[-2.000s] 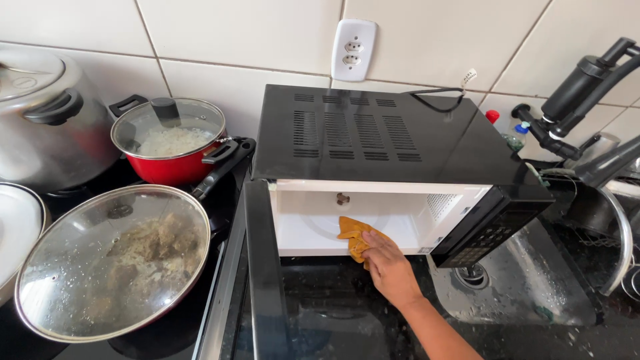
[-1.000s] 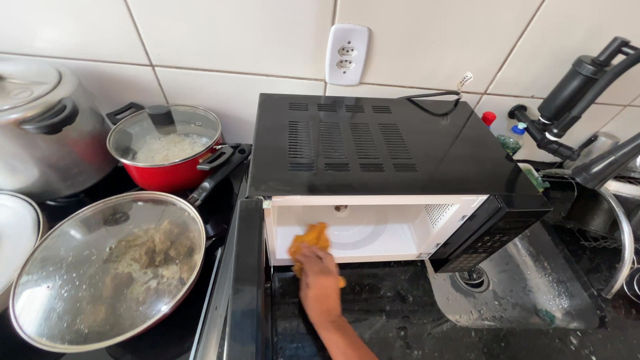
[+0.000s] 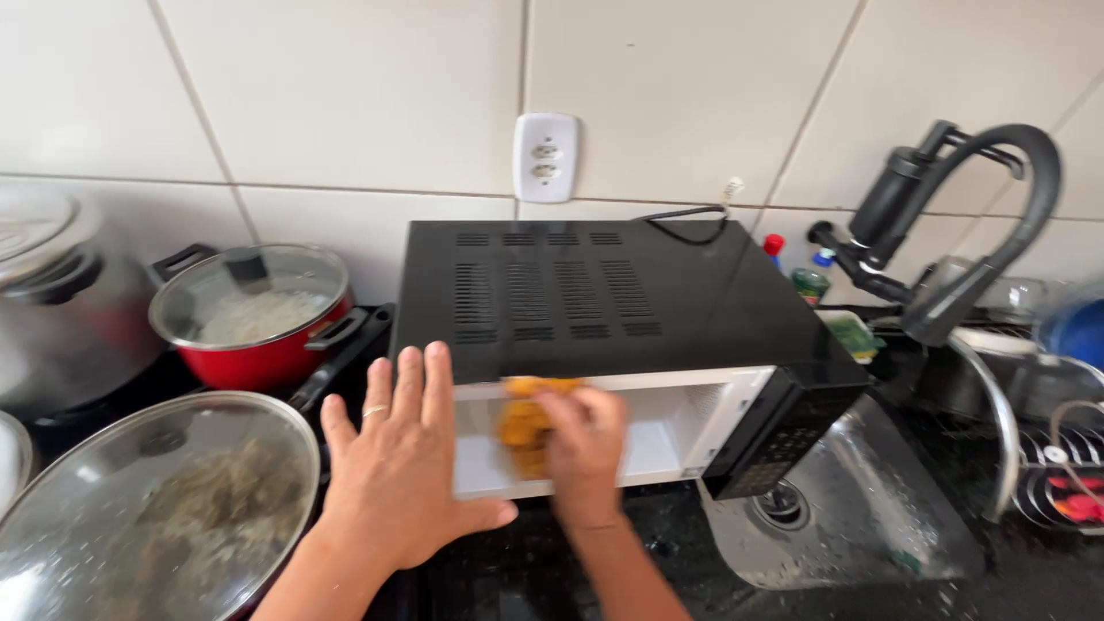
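Observation:
A black microwave oven [image 3: 595,293] with a white interior stands on the dark countertop, its front opening facing me. My right hand [image 3: 582,448] grips a crumpled orange cloth [image 3: 524,427] at the upper front edge of that opening; hand and cloth are slightly blurred. To the left, my left hand [image 3: 401,457] is raised with its fingers spread and holds nothing. It covers the left front corner of the oven, and whether it touches the oven or its door I cannot tell. The door is hidden behind that hand and arm.
Left are a glass-lidded pan [image 3: 164,509], a red pot [image 3: 250,362] and a metal pressure cooker [image 3: 78,319]. At right lie a steel sink [image 3: 854,509], a black faucet [image 3: 1026,198] and a dish rack [image 3: 1005,431]. A wall outlet [image 3: 546,158] is behind.
My left hand has come into view at the oven's left front corner. My right hand has brought the orange cloth from inside the cavity up to the opening's top edge. The view has shifted.

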